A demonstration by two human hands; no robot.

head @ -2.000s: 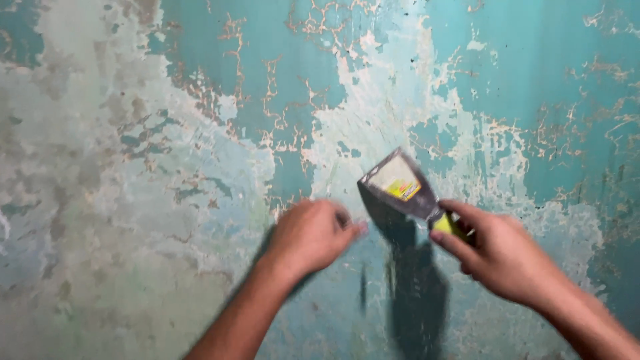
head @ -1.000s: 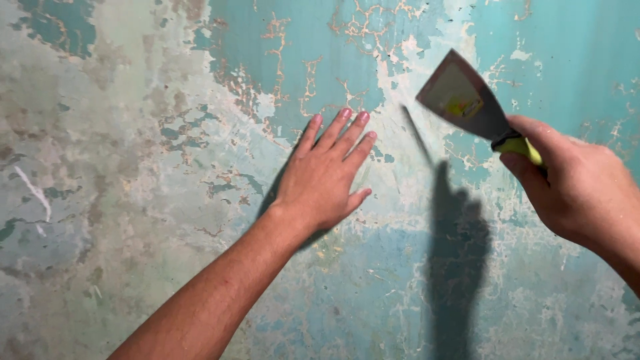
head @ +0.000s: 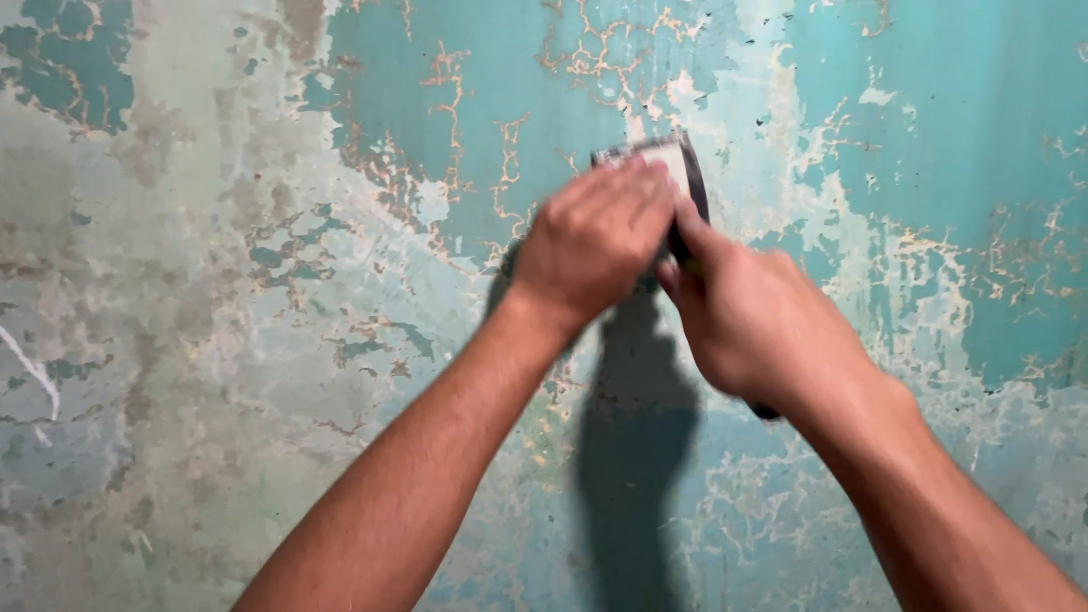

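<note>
My right hand [head: 756, 314] grips the handle of a putty knife [head: 693, 174], whose wide metal blade points up at the wall. Over the left part of the blade lies my left hand [head: 595, 229], its fingertips near the blade's top edge; whether they press on it or only hover there I cannot tell. Most of the handle is hidden in my right hand, with its dark end showing below the palm. Behind both hands is a wall [head: 408, 144] with flaking turquoise paint.
Pale, worn patches and cracked paint spread over the wall all around my hands. A dark shadow [head: 633, 459] of the hands and tool falls down the wall below them. A white scratch mark [head: 34, 374] shows at the far left.
The putty knife, held off to the right a second ago, has moved left in my right hand. My left hand, spread on the wall then, is now at the blade with its fingers together.
</note>
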